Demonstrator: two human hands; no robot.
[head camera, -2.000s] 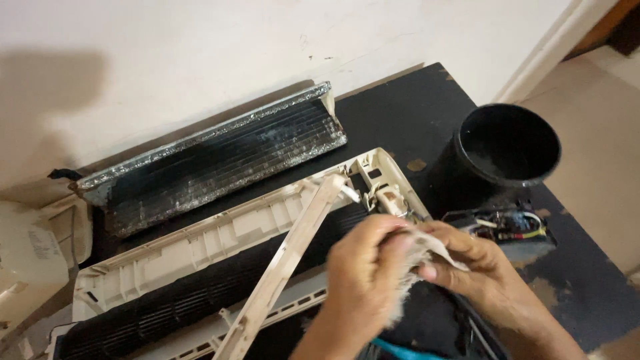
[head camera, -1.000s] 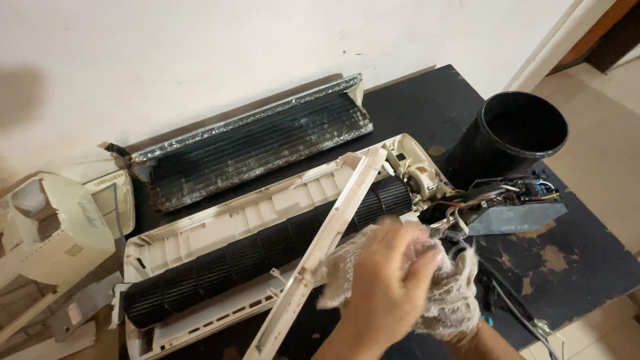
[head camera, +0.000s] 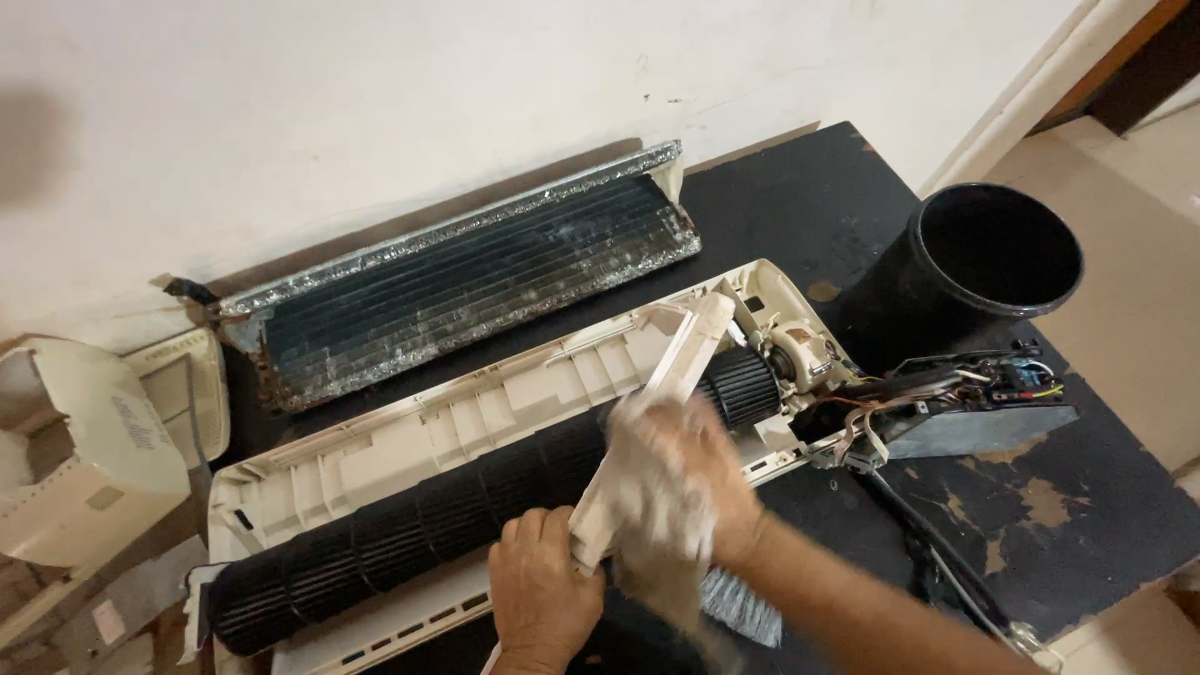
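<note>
My left hand grips the lower part of a long cream plastic strip, which slants up across an opened air conditioner indoor unit. With my right hand, blurred by motion, I press a greyish rag around the strip's middle. Beneath the strip, the black cylindrical blower fan lies in the cream plastic housing. A fan motor sits at the fan's right end. Light bristles of a brush show below my right hand.
A finned evaporator coil lies behind the housing, by the wall. To the right stand a black cylindrical bin and a circuit box with exposed wires on the worn black table. Cream plastic covers are at the left.
The rag was bunched between both hands; now it is in my right hand against the strip. My left hand has taken hold of the strip's lower part.
</note>
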